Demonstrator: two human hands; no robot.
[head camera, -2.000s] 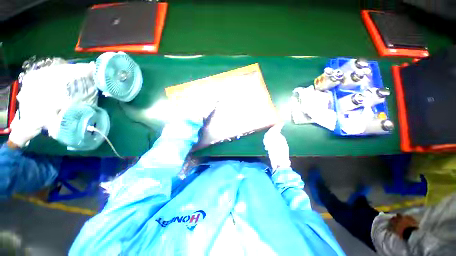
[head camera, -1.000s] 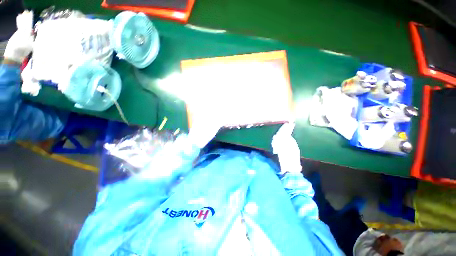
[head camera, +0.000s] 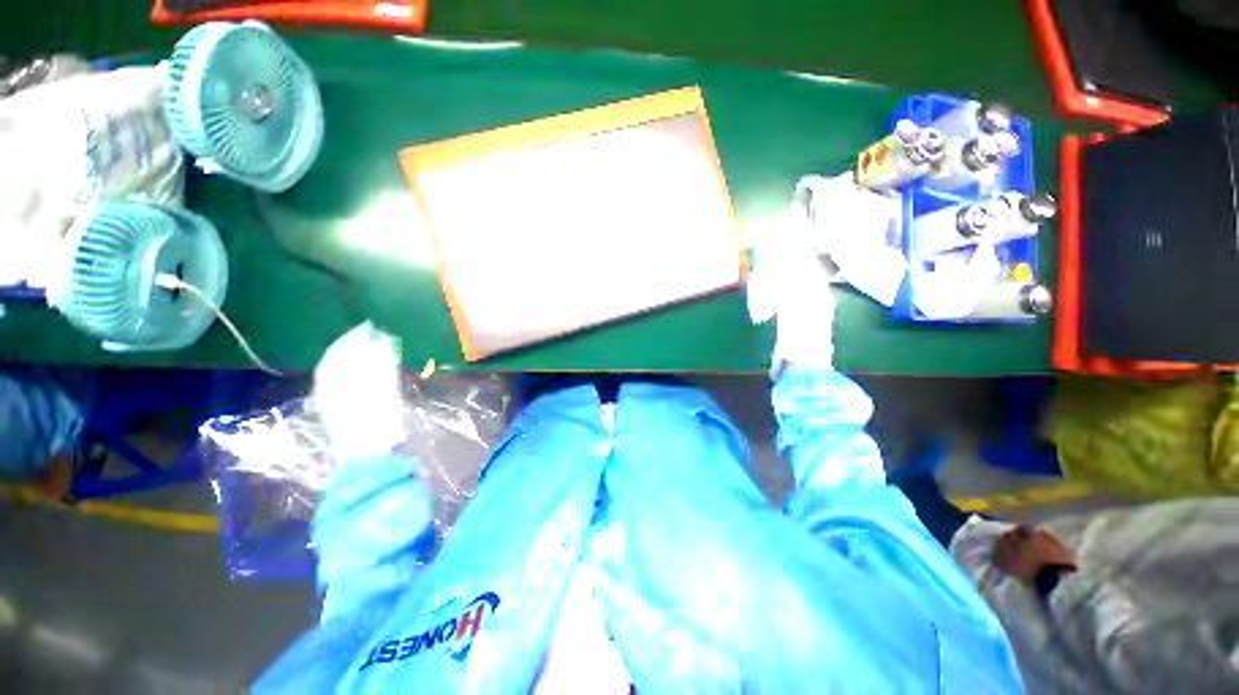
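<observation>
A laptop (head camera: 584, 224), washed out by glare, lies slightly turned on its orange-red tray (head camera: 550, 129) on the green bench. My left hand (head camera: 360, 387), in a white glove, is off the laptop, above the lined waste bin at the bench's front edge; glare hides its fingers and whether it holds anything. My right hand (head camera: 799, 302), also in a white glove, is just right of the tray, beside a crumpled white cloth (head camera: 853, 224). Its fingers merge with the white around them, so its grip cannot be told.
Two teal fans (head camera: 247, 105) stand at left with a cable, beside a white heap (head camera: 95, 149). A blue bin (head camera: 927, 302) of bottles is at right. Dark laptops on red trays (head camera: 1068, 258) lie at far right and behind. A blue waste bin (head camera: 258, 523) is below. People stand both sides.
My left hand has left the tray's near edge and moved left over the waste bin. My right hand has moved from the tray's near right corner towards the cloth. The tray appears more tilted.
</observation>
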